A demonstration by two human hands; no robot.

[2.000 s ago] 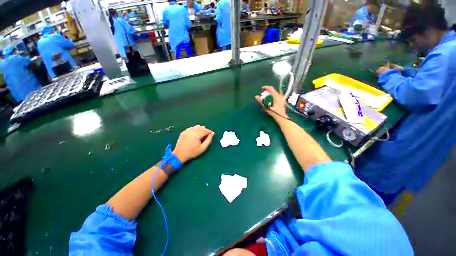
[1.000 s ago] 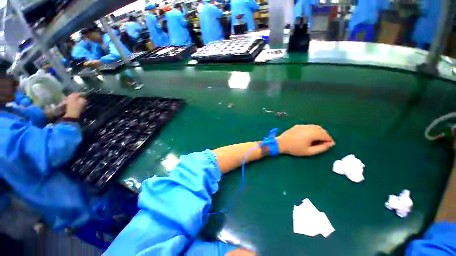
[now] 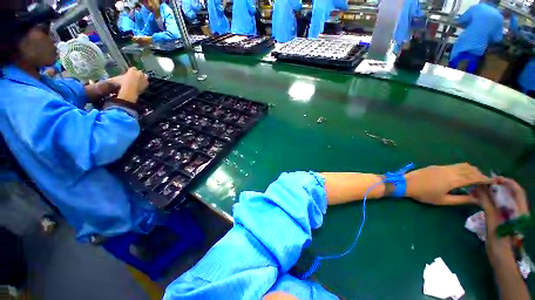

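My left hand [image 3: 443, 184] is at the right, palm down, its fingertips meeting my right hand. Whether it pinches a small part is too small to tell. A blue wrist strap [image 3: 396, 183] with a thin blue cord is on its wrist. My right hand [image 3: 503, 202], near the right edge and blurred, is closed around a whitish and red glue syringe [image 3: 504, 199] with a green end [image 3: 513, 226]. The syringe's tip is hidden at the fingers. Crumpled tissue [image 3: 476, 224] lies beside the right hand, and a flat white paper piece [image 3: 441, 280] lies nearer me.
A neighbour in a blue smock [image 3: 76, 152] sits at the left, hands over large black pocketed trays [image 3: 202, 132] on the green mat. Filled trays [image 3: 320, 51] stand along the far side. Small loose bits [image 3: 380, 139] lie mid-mat. A metal post [image 3: 382, 32] rises behind.
The view has swung left. My right hand, at the controller side two seconds ago, has come over with the syringe to meet my left hand, near the crumpled tissue.
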